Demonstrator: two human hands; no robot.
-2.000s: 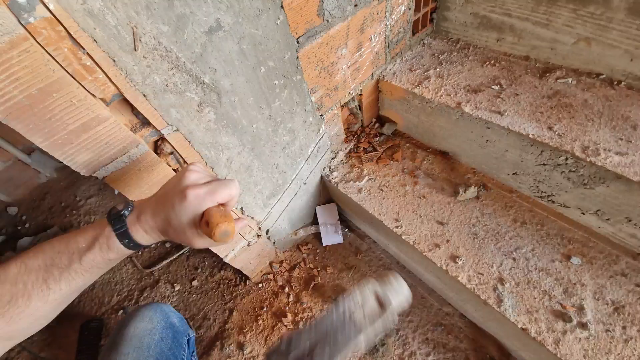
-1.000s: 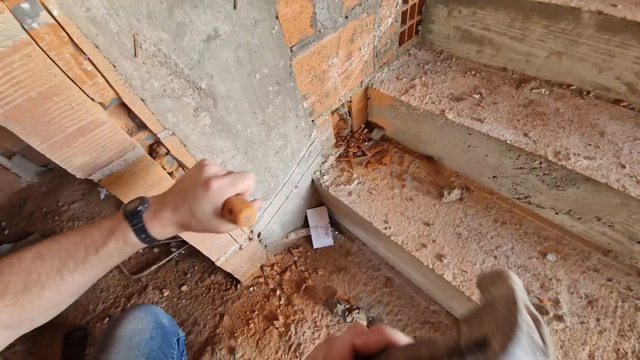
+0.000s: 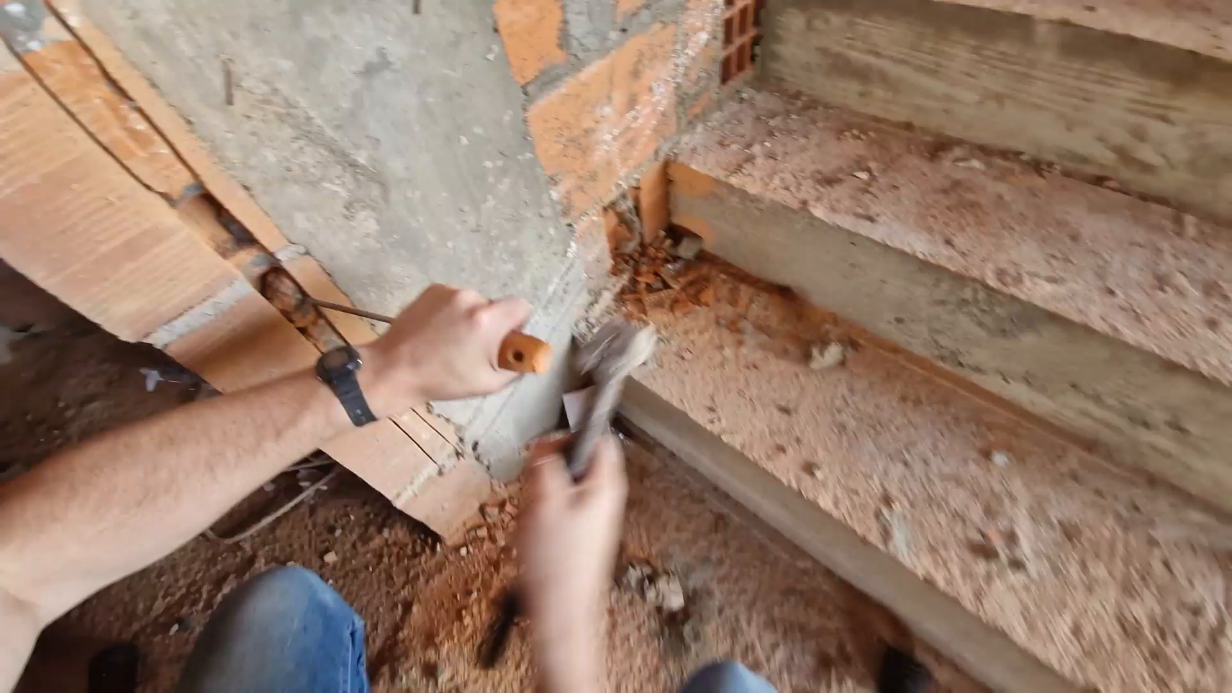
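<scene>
My left hand (image 3: 452,342) is closed around the orange handle (image 3: 525,354) of a tool whose thin metal shaft (image 3: 354,310) points left into a groove (image 3: 289,294) cut in the hollow clay brick wall. The shaft's tip is hard to make out in the groove. My right hand (image 3: 575,500), blurred, grips a hammer; its grey head (image 3: 616,351) is just right of the orange handle's end, with a small gap between them. A grey plastered wall face (image 3: 385,144) rises behind both hands.
Rough concrete stairs (image 3: 914,452) climb at the right. Broken brick bits (image 3: 664,265) lie in the step's corner. A white card-like piece (image 3: 577,406) rests by the wall's foot. Red rubble (image 3: 452,616) covers the floor, where a bent wire (image 3: 279,510) lies.
My right hand and the hammer have moved from the lower right up to beside the tool's handle. My left hand is now lower on the groove, with the shaft in sight.
</scene>
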